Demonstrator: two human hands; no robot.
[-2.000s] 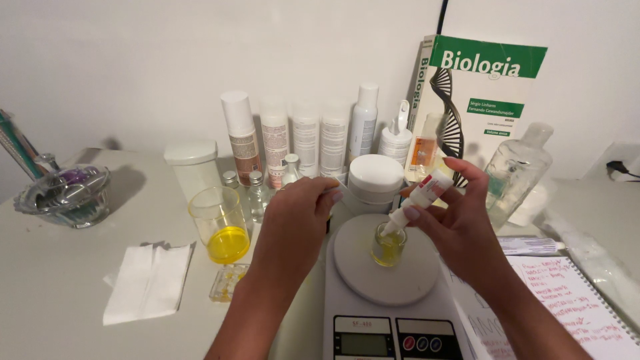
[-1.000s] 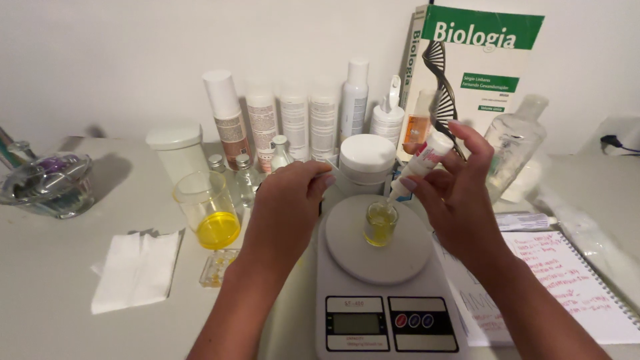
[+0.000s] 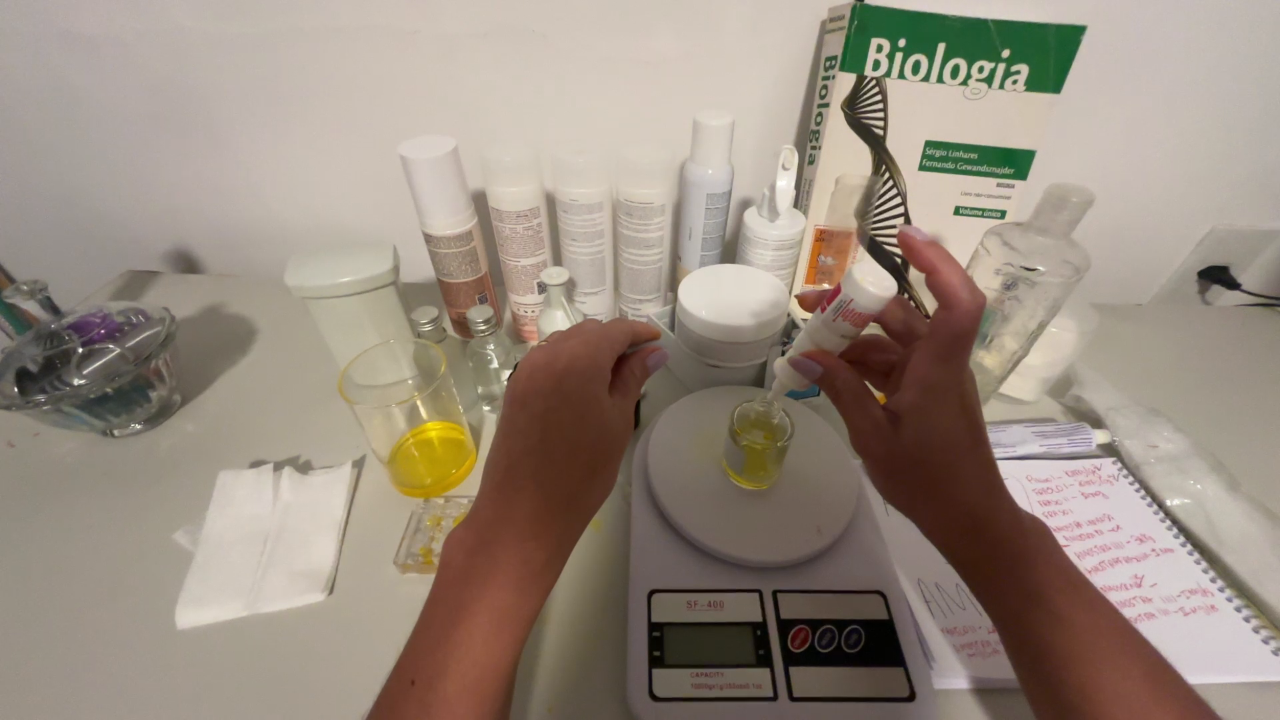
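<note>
My right hand (image 3: 900, 370) grips a small white dropper bottle (image 3: 835, 325) with red print, tilted with its tip down at the mouth of a small glass jar (image 3: 759, 445). Yellowish liquid is in that jar, which stands on the round plate of a white kitchen scale (image 3: 700, 510). To the left of the plate, my left hand (image 3: 590, 400) pinches a small thin whitish item between thumb and forefinger; what it is, I cannot tell. Left of this hand stands a glass beaker (image 3: 408, 415) with bright yellow liquid. The scale's display appears blank.
Several white bottles (image 3: 584, 230) and a lidded white jar (image 3: 732, 310) stand behind the scale, before a biology textbook (image 3: 970, 130). A clear bottle (image 3: 1030, 280) and a spiral notebook (image 3: 1100, 570) are at right. Folded paper (image 3: 268, 540), a small clear tray (image 3: 425, 540) and a glass bowl (image 3: 90, 380) are left.
Both hands keep nearly the same places. The dropper bottle stays tilted over the small jar, with its tip now at the jar's mouth. The view has shifted slightly.
</note>
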